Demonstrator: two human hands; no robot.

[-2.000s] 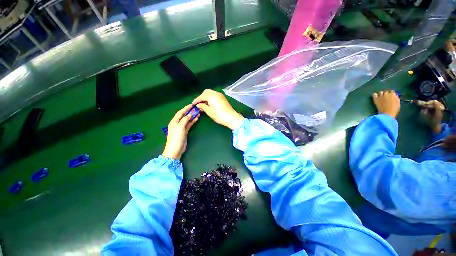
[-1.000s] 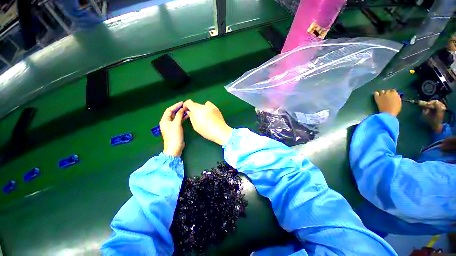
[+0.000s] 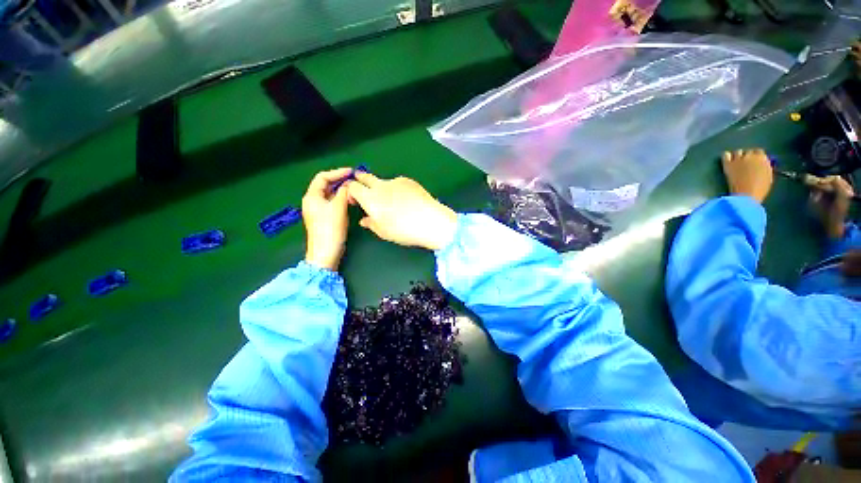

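Note:
My left hand [image 3: 326, 219] holds a small blue part [image 3: 349, 177] between thumb and fingers. My right hand [image 3: 404, 209] meets it, its fingertips at the part's near side; whether they hold a small black part is hidden. Several blue parts [image 3: 203, 241] lie spaced in a row on the green surface [image 3: 236, 330], from beside my left hand to the left edge. A loose heap of tiny shiny black parts [image 3: 395, 366] lies between my forearms.
An open clear zip-lock bag [image 3: 604, 123] with bagged black parts [image 3: 543, 215] lies right of my hands, a pink strip [image 3: 590, 30] behind it. Black rectangular pieces [image 3: 159, 141] lie along the far side. At right, another person's hands [image 3: 748, 174] are near a round-faced black device [image 3: 829, 151].
The blue row and black rectangles have shifted left. The view has tilted down a little. My hands have moved left, still together at the blue part.

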